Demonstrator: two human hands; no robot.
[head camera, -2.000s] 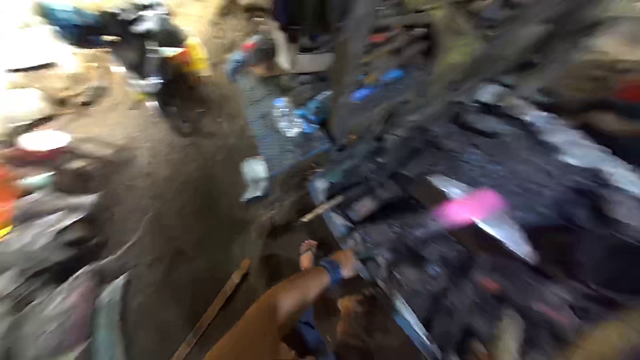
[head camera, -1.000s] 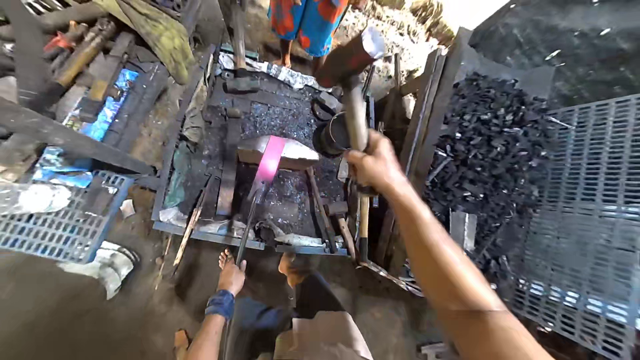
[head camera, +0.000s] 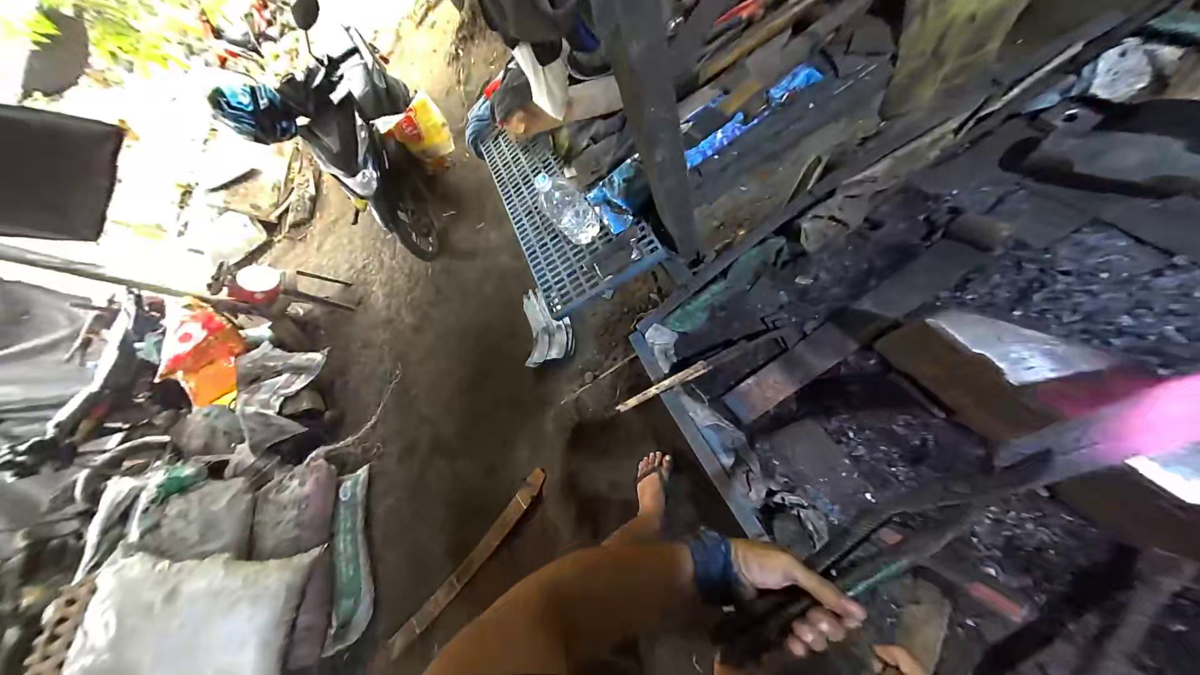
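Note:
My left hand (head camera: 802, 595), with a blue band at the wrist, is closed around the dark handles of long metal tongs (head camera: 923, 525) near the bottom. The tongs reach up and right to a glowing pink piece of hot metal (head camera: 1158, 417) at the right edge. That piece lies over an anvil block with a bright worn top (head camera: 1017, 347). Where the tongs' jaws meet the hot metal is blurred. My right hand is out of view, and so is the hammer. Skin at the bottom edge beside my left hand is cut off, probably a foot.
A metal-edged bed (head camera: 694, 441) with dark debris surrounds the anvil. A bare foot (head camera: 652, 473) stands beside it. A wooden strip (head camera: 478, 553) lies on the dirt floor. Farther off are a blue plastic grate (head camera: 539, 234) with a clear bottle (head camera: 567, 208), a motorcycle (head camera: 352, 141) and sacks (head camera: 197, 609).
The view has swung strongly left. My right hand and the raised hammer, seen one second ago, are now out of frame. My left hand still grips the tongs.

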